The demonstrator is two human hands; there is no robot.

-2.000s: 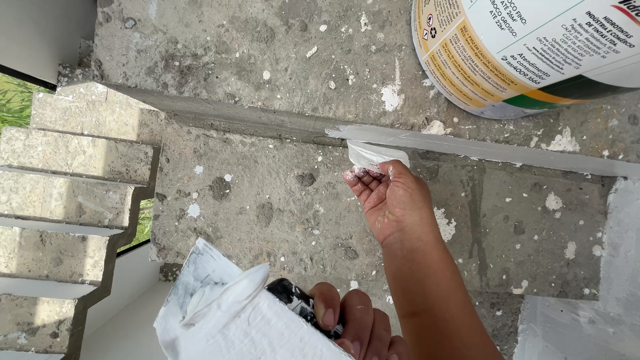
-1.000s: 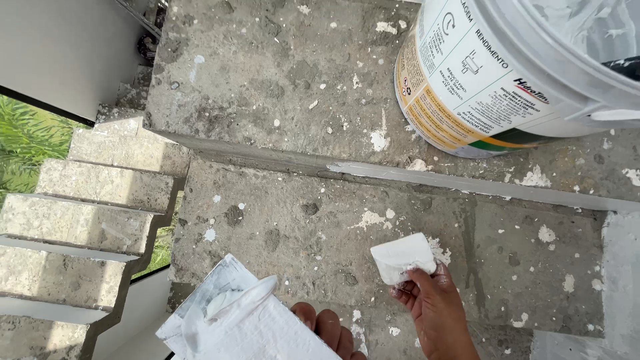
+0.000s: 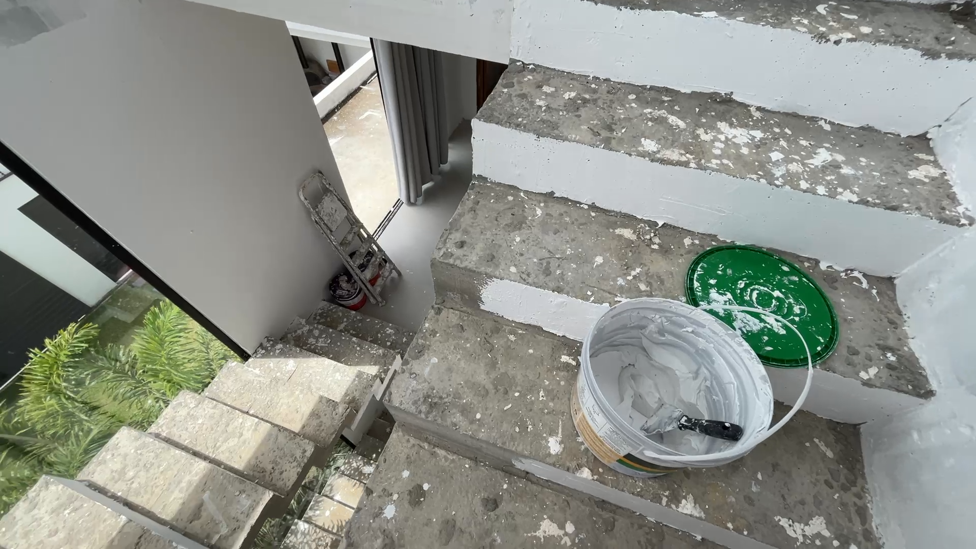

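Neither of my hands shows in the head view now, so what they hold is hidden. A white plastic bucket (image 3: 610,412) stands on a concrete stair tread, partly filled with thick white paste. Inside it lies a putty knife with a black handle (image 3: 711,428), its blade on the paste. The bucket's wire-like white handle (image 3: 801,358) leans out to the right. Behind the bucket, on the tread above, lies a round green lid (image 3: 762,305) smeared with white.
White-coated risers (image 3: 564,168) and spattered concrete treads (image 3: 549,236) climb at the right beside a white wall (image 3: 938,328). Another flight (image 3: 236,442) descends at the left. A stepladder (image 3: 343,229) leans near a paint can (image 3: 348,290) below.
The view has swung up, away from the treads in front. Both hands, with the white-coated tool and the small white scraper seen earlier, have left the picture.
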